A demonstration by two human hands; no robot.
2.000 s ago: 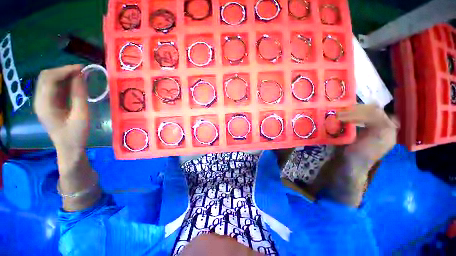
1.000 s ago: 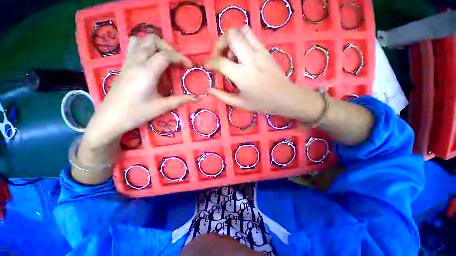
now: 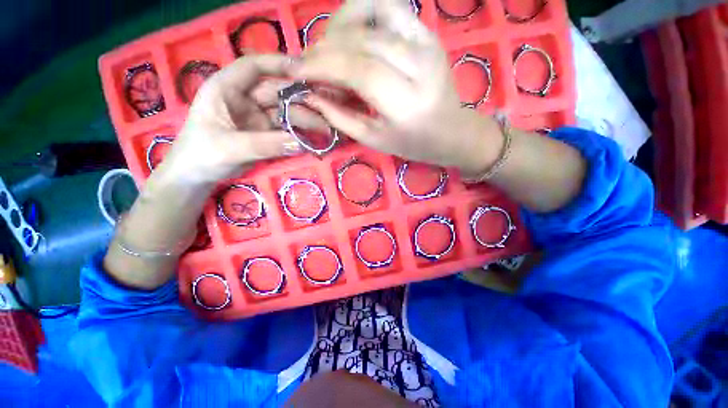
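Observation:
A silvery watch case (image 3: 312, 149) with a dark lug end is held above the red-orange foam tray (image 3: 195, 272), near its middle. My left hand (image 3: 227, 119) grips the case from the left, thumb at its lower edge. My right hand (image 3: 391, 88) is at the case's right side, thumb and fingertips against it; its upper part is blurred. Other open cases, such as one at the bottom row (image 3: 321, 264), sit singly in the tray pockets. My hands and forearms hide several pockets.
A pale tape roll (image 3: 108, 197), a dark-handled tool (image 3: 76, 158) and a white strip with round holes (image 3: 16, 221) lie at left. Stacked red foam trays (image 3: 702, 119) stand at right, beside white paper (image 3: 603, 96). A long grey bar (image 3: 662, 21) is at upper right.
A second ago both hands were around a case low over the tray; now the case is raised and tilted between them. The tray has shifted a little left. Earlier my hands were at the tray's sides.

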